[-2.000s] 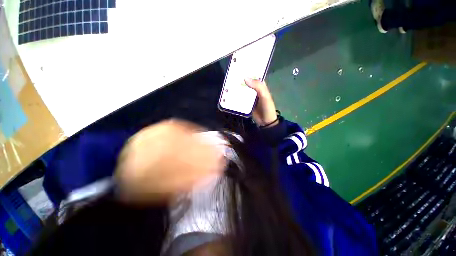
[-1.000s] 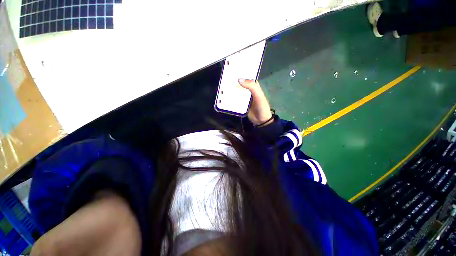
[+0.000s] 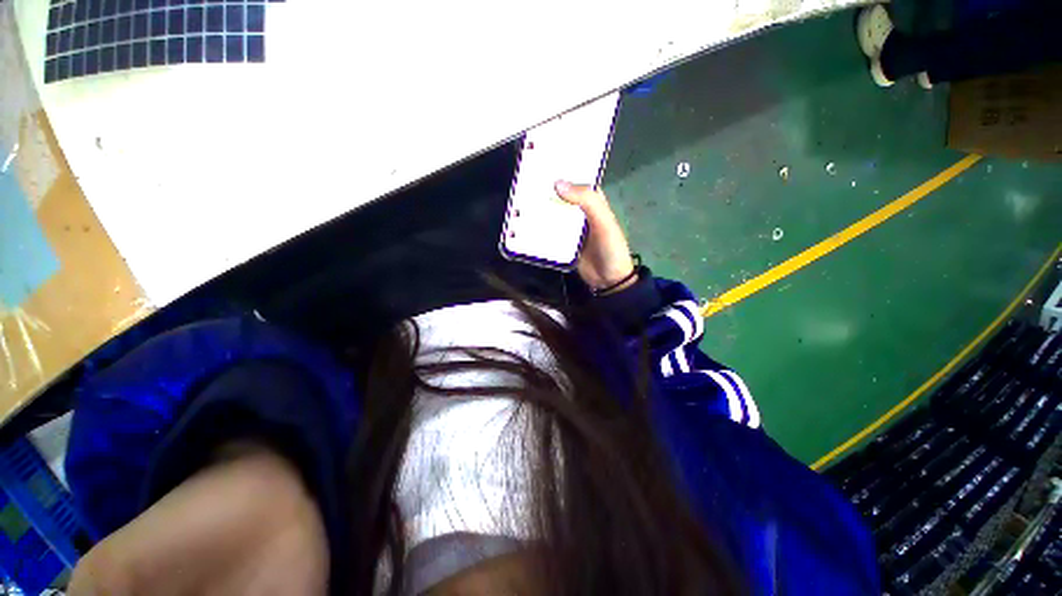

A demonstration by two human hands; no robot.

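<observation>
My right hand (image 3: 597,239) holds a smartphone (image 3: 559,186) below the bench's edge. The thumb lies over its bright white screen, and the phone's upper end meets the bench edge in view. My left hand or wrist (image 3: 210,536) shows large and bare at the bottom left, bent back out of a dark blue sleeve; its fingers are out of the picture. A sticker sheet (image 3: 157,35) with small black squares in a pale grid lies on the white bench (image 3: 349,93) at the top left, cut off by the top edge.
Brown board with clear tape (image 3: 87,256) is at the left. A blue crate (image 3: 41,495) is at the lower left. Another person's legs and pale shoe (image 3: 873,44) are at the top right, by a cardboard box (image 3: 1007,114). Racks of black parts (image 3: 967,454) stand right, beyond yellow floor lines.
My blurred left hand has moved from in front of my chest down and left, partly out of the picture. My right hand and phone have shifted slightly left.
</observation>
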